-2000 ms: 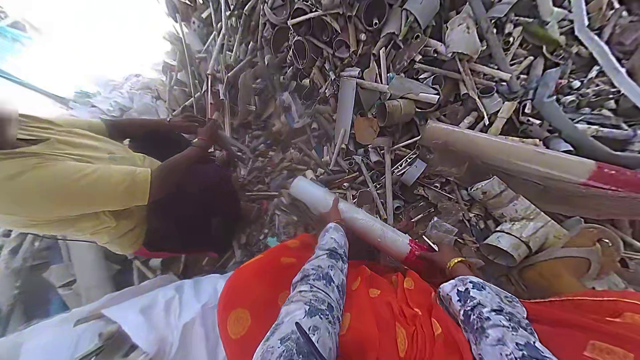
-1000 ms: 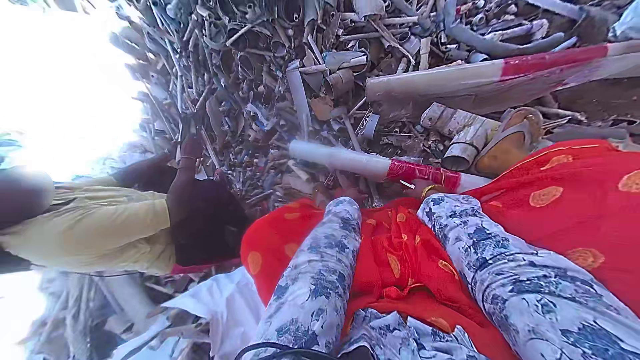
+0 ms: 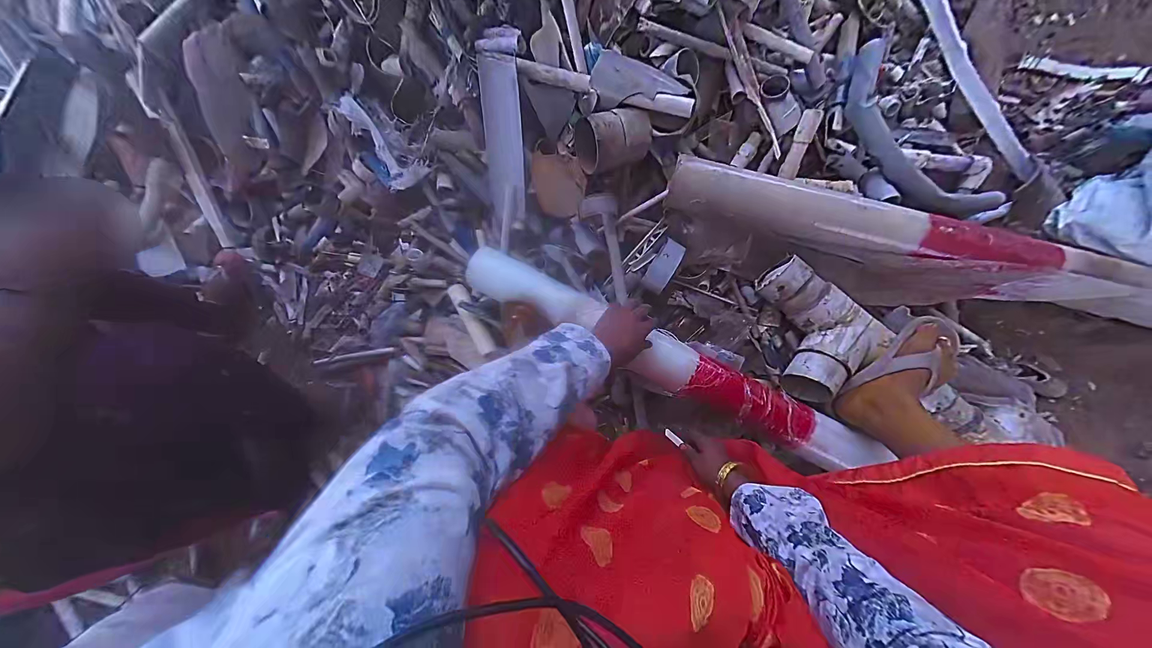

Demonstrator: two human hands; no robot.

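A white plastic pipe [image 3: 526,283] with a red wrapped band [image 3: 747,396] lies at a slant across the middle. Over it my left hand [image 3: 624,331] is closed around the handle of a grey hammer-like tool [image 3: 612,247], its head pointing up and away. My right hand [image 3: 706,459] rests low beside the red band, against the orange-red cloth [image 3: 630,531]. A small white piece [image 3: 673,438] shows at its fingertips; whether it is gripped is unclear. A gold-coloured bangle [image 3: 729,470] circles the right wrist.
Scrap pipes and broken plastic [image 3: 405,180] cover the ground ahead. A wrapped pipe bundle [image 3: 810,207] with a red band lies at right. A foot in a sandal [image 3: 900,387] is beside short pipe pieces [image 3: 828,324]. Another person [image 3: 135,405], blurred, is close at left; black cables [image 3: 513,605] cross below.
My left hand was on the white pipe two seconds ago; now it holds the hammer-like tool above the pipe. The other person appears much nearer at left, with the view shifted.
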